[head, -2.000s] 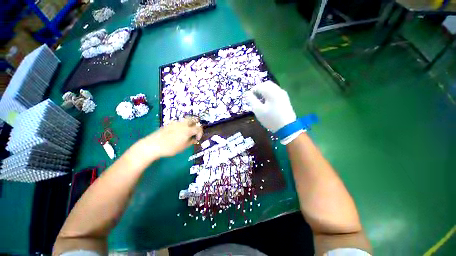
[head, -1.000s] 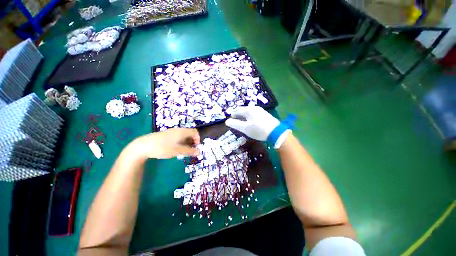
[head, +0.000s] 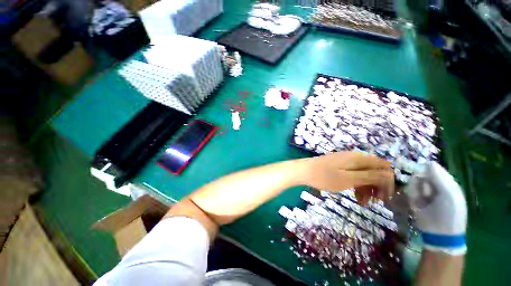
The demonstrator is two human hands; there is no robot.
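The pile of white wired board strips (head: 336, 226) lies nearest me, dark red wires and tiny white plugs trailing towards the table edge. My left hand (head: 356, 173), bare, is over the far edge of the pile, fingers bent down; blur hides whether it holds anything. My right hand (head: 437, 195), in a white glove with a blue wristband, is right of it at the black tray's near right corner; its fingertips are blurred. The black parts tray (head: 301, 146) is full of small white pieces (head: 364, 114).
A smartphone (head: 187, 146), black strips (head: 140, 142) and ridged white trays (head: 182, 75) are at left. Red wires (head: 238, 103), a white piece (head: 236, 120) and a white clump (head: 277, 99) lie mid-bench. Farther trays (head: 263, 44) stand behind. An open carton (head: 131, 232) is below the bench edge.
The view has swung left, showing more of the bench's left side and cartons. My left hand has moved right over the strip pile, close to my right hand.
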